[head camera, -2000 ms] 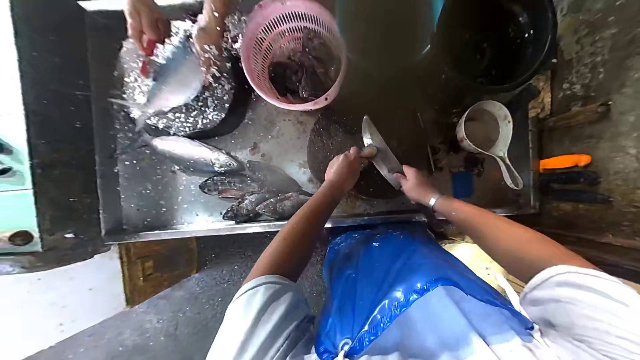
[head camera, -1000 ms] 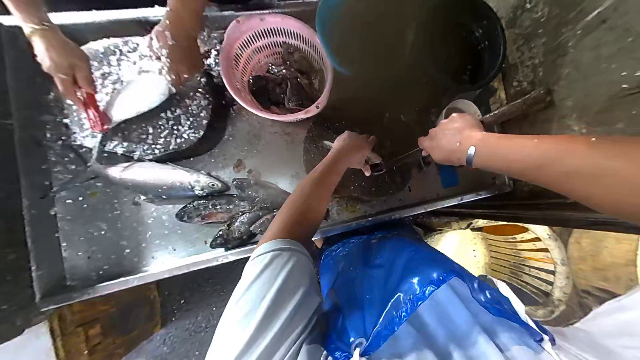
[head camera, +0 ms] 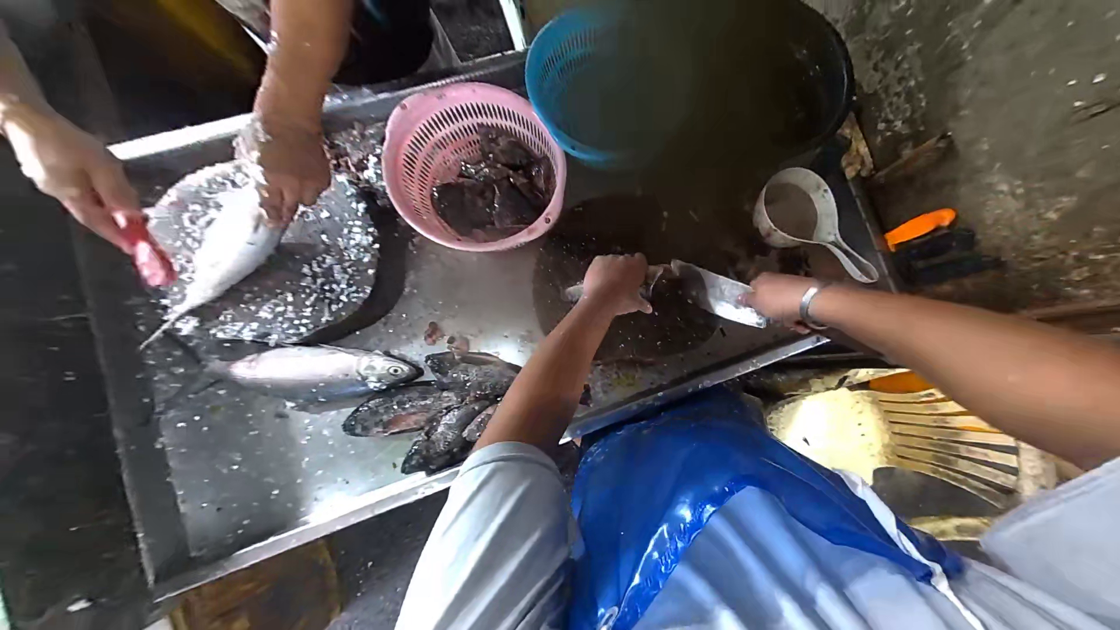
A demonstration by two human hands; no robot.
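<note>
My left hand (head camera: pixel 618 282) grips a small fish (head camera: pixel 652 278), mostly hidden under the fingers, on a dark round chopping board (head camera: pixel 612 346). My right hand (head camera: pixel 779 299) holds a wide-bladed knife (head camera: pixel 719 293) by its handle, the blade pointing left toward the fish over the board. To the left of my left arm, several dark fish (head camera: pixel 442 420) lie in the metal tray (head camera: pixel 254 490) beside a larger silver fish (head camera: pixel 319 372). Behind the board stands a pink plastic basket (head camera: pixel 407 166) with dark fish pieces (head camera: pixel 499 188) inside.
At the left a co-worker's hands (head camera: pixel 293 166) hold a silver fish (head camera: pixel 229 241) and a red-handled tool (head camera: pixel 144 249) over a scale-covered board (head camera: pixel 319 284). A blue basket (head camera: pixel 560 105), a dark tub (head camera: pixel 840 79), a white dipper (head camera: pixel 822 232) and an orange-handled tool (head camera: pixel 919 227) stand or lie around the right side.
My right hand has come away from beside the white dipper, and the knife blade shows plainly again. The co-worker's red-handled tool has moved off the fish's side.
</note>
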